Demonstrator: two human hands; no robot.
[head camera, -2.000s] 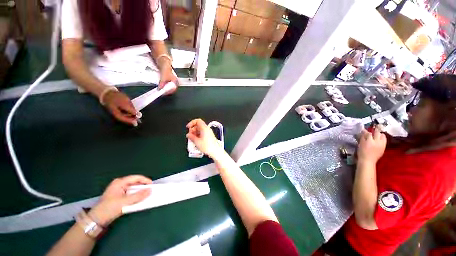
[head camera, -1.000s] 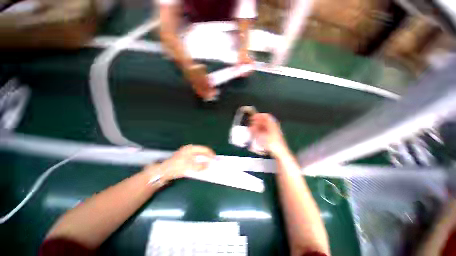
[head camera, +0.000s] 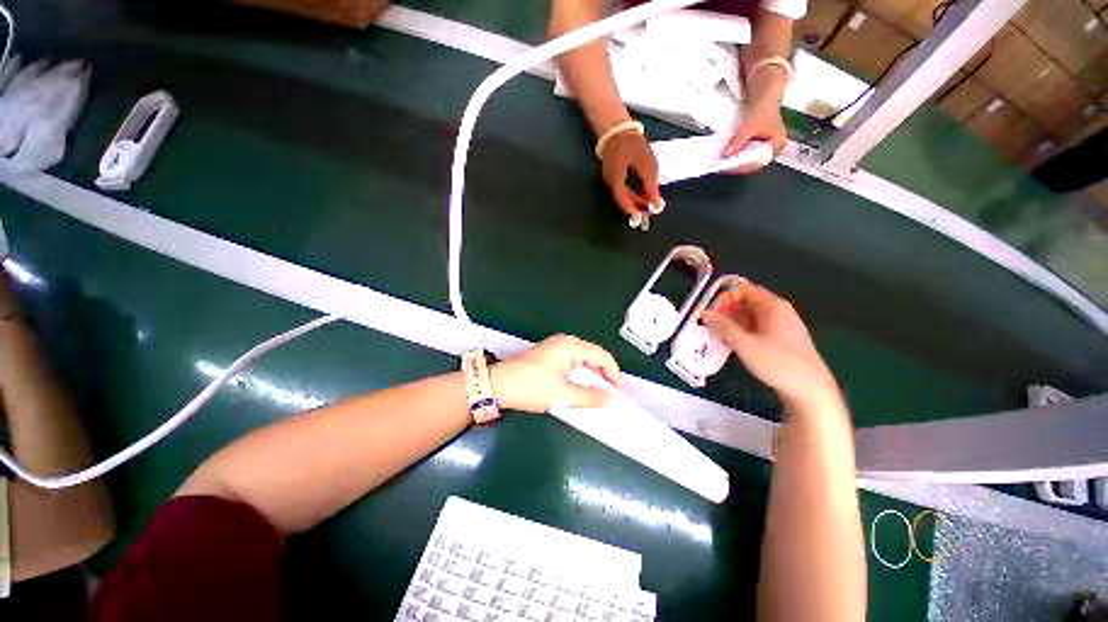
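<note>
Two white loop-shaped housings stand side by side on the dark green belt, the left housing (head camera: 657, 314) uncovered, the right housing (head camera: 697, 352) partly behind my fingers. My right hand (head camera: 759, 340) is over the right housing, its thumb and fingertips together at its upper part; whether they hold a label or the housing cannot be told. My left hand (head camera: 561, 374) holds a folded white label sheet (head camera: 656, 447) above the belt's near rail. A printed label sheet (head camera: 510, 571) lies flat on the green table before me.
A co-worker's hands (head camera: 634, 176) hold a white strip across the belt. A white cable (head camera: 458, 182) hangs across the view. Another housing (head camera: 137, 140) and plastic bags (head camera: 43, 109) are at left. Rubber bands (head camera: 893, 538) and bubble wrap (head camera: 1015, 565) lie at right.
The view has swung left. Two housings now show apart under my right hand, which stays over the right one. My left hand still holds the sheet. The co-worker still holds the strip.
</note>
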